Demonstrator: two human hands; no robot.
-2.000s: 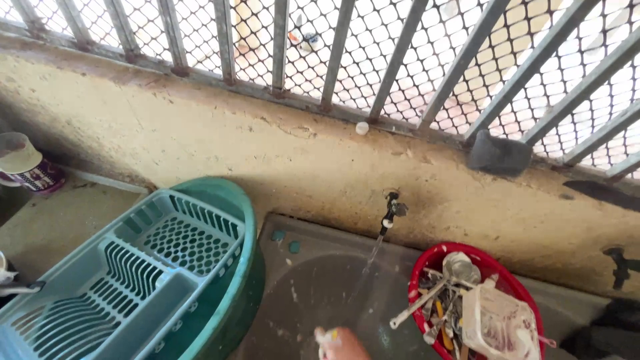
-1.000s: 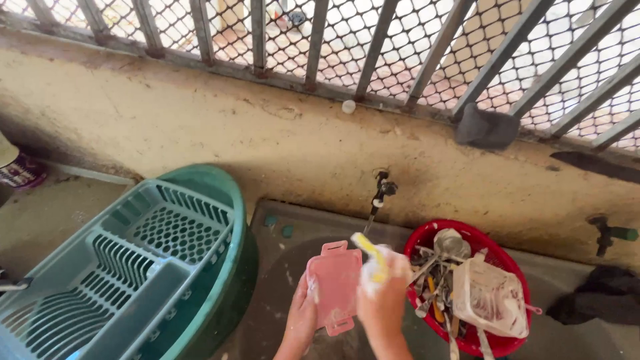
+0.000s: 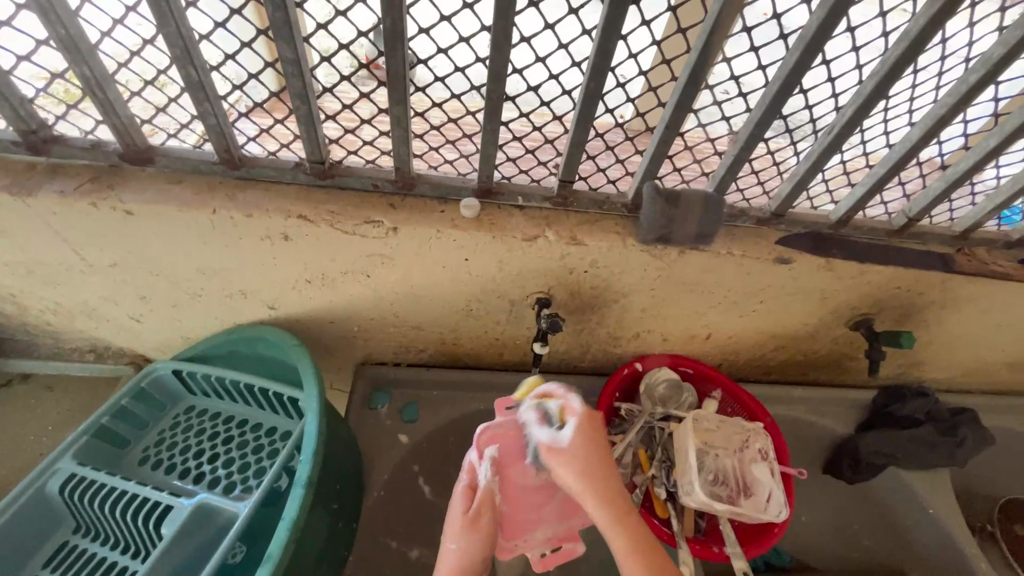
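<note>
A pink plastic container lid [image 3: 528,496] with clip tabs at its ends is held over the sink by my left hand [image 3: 472,512], which grips its left edge. Some white suds lie by that thumb. My right hand [image 3: 572,448] is closed on a yellow and white foamy scrubber [image 3: 548,408] against the lid's upper right part; the scrubber is blurred and partly hidden by the fingers. Just above is the black tap [image 3: 546,324] on the wall. To the right, a red basin [image 3: 772,432] holds spoons, other utensils and a clear plastic container [image 3: 732,468] smeared with suds.
A light blue dish rack [image 3: 204,500] rests on a green tub [image 3: 320,432] at the left. A dark cloth [image 3: 912,436] lies at the sink's right, below a second tap [image 3: 876,344]. A grey sponge [image 3: 680,214] sits on the ledge under the metal bars.
Two seconds ago only one hand showed, at the bottom edge, and no lid was in view. Since one second ago, my right hand has shifted on the lid with the scrubber.
</note>
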